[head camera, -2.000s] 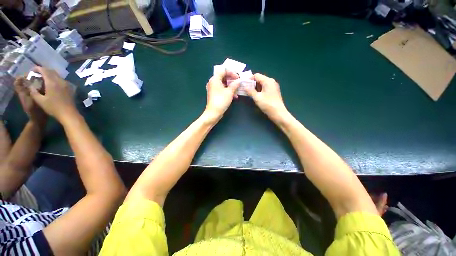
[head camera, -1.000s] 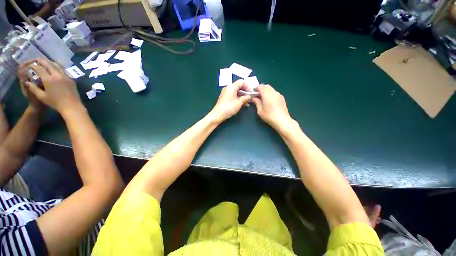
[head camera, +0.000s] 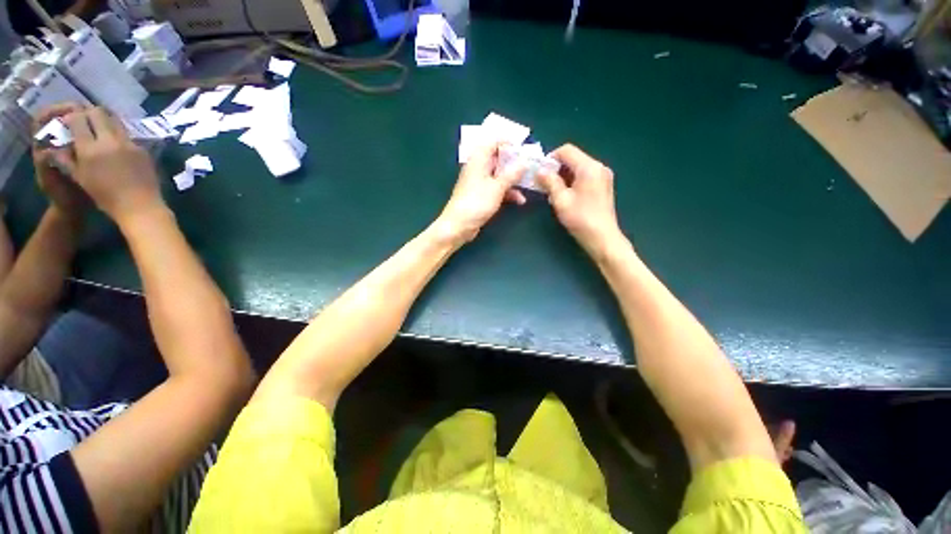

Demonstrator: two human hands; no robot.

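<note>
My left hand [head camera: 480, 190] and my right hand [head camera: 580, 192] are close together over the green bench. Between their fingertips they hold a small white leaflet [head camera: 535, 170] with faint print, its face turned up. Whether it is one piece or several I cannot tell. Loose white leaflets [head camera: 498, 129] lie on the bench just behind my left fingers, partly covered by them.
A leaflet stack [head camera: 438, 42] stands by the blue bin [head camera: 401, 19]. Scattered leaflets [head camera: 273, 134] lie left, beside a neighbour's hands [head camera: 102, 162] and upright white cartons [head camera: 96, 73]. A cable [head camera: 360, 81] crosses the back left. A cardboard sheet [head camera: 881, 156] lies right.
The piece between my hands showed edge-on a second ago and now shows its printed face. My right hand has moved slightly right. The neighbour's hands have shifted a little.
</note>
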